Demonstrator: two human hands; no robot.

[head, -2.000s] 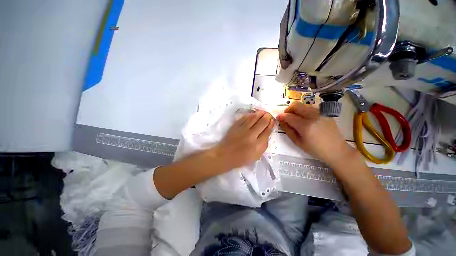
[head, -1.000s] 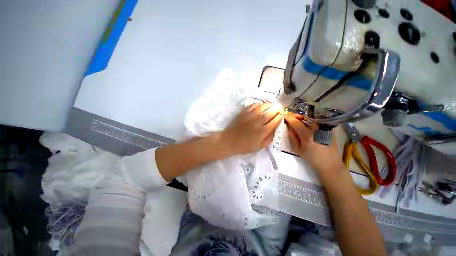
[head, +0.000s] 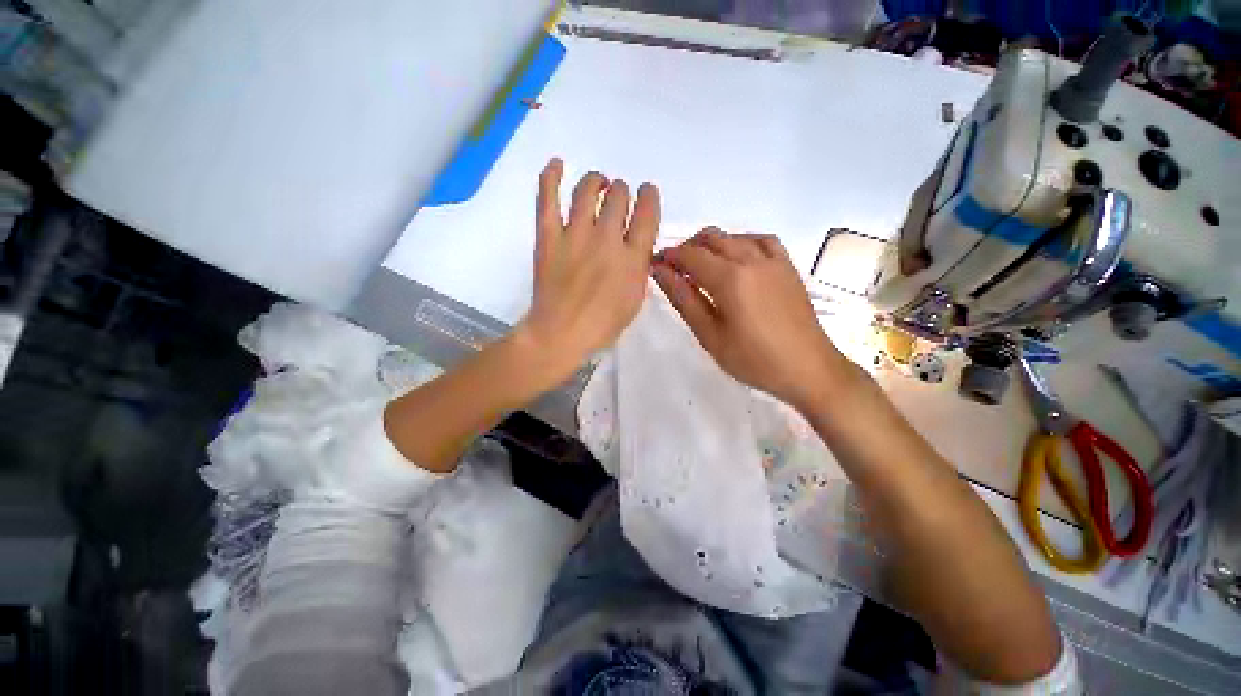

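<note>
A white eyelet fabric piece [head: 687, 462] hangs from my hands over the table's front edge to my lap. My right hand [head: 749, 306] pinches its upper end between thumb and fingertips, left of the needle area. My left hand [head: 592, 272] lies against that end, back up, fingers spread and pointing away from me; its thumb is hidden, so its hold cannot be told. The sewing machine [head: 1007, 204] stands at the right, its lamp lighting the presser foot area [head: 905, 340]. No fabric shows under the foot.
Scissors with red and yellow handles [head: 1082, 490] lie right of the needle area, beside grey-lilac strips [head: 1177, 503]. A blue edging [head: 504, 129] is at the table's left. White cloth heaps [head: 320, 394] lie below the table edge at left. A grey ruler edge [head: 456, 324] runs along the front.
Both hands and the fabric have moved from the needle area to the left, away from the machine. The left fingers have spread. The view has shifted, showing more of the table's back.
</note>
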